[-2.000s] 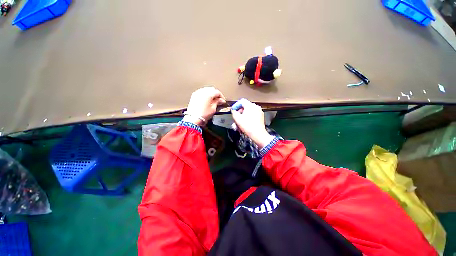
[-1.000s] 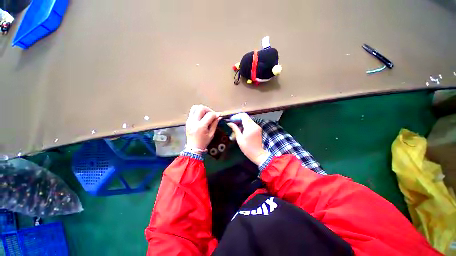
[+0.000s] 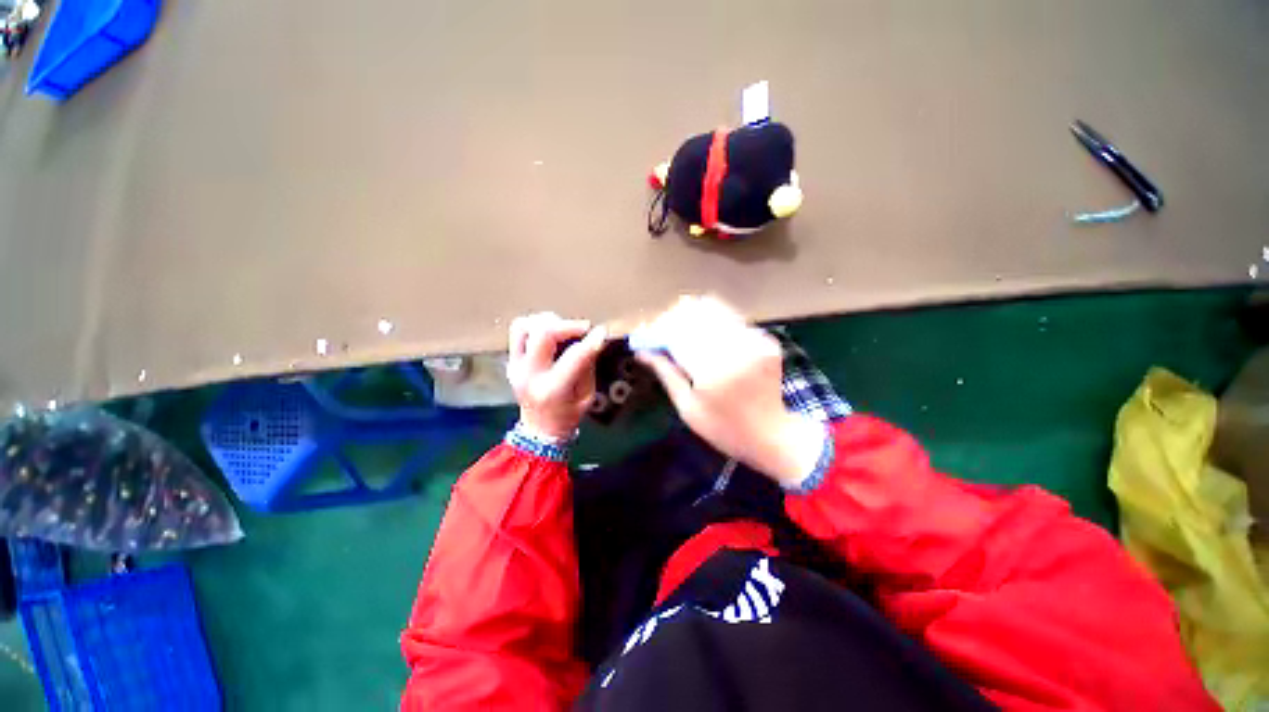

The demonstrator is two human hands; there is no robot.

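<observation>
A black plush penguin toy [image 3: 738, 178] with a red band, yellow tips, a white label and a dark loop lies on the brown-covered table [image 3: 418, 167], beyond my hands. My left hand [image 3: 554, 373] is at the table's near edge with its fingertips pinched together; anything between them is too small to see. My right hand [image 3: 724, 369] is just right of it, blurred, with a pale blue wrap at the fingertips; its grip cannot be made out. A thin pale line, perhaps thread, shows below my right hand. Dark snips [image 3: 1118, 164] lie at the right with a thin pale-blue piece.
A blue tray [image 3: 86, 42] is at the far left of the table. Below its edge are a blue stool [image 3: 260, 442], a clear bag of small parts [image 3: 112, 480], a blue crate [image 3: 139, 640], a brown carton holding pale rings, and a yellow bag [image 3: 1183, 515] at the right.
My right hand has moved up and right, a little away from my left hand, and is blurred. The view has shifted; the toy still lies on the table.
</observation>
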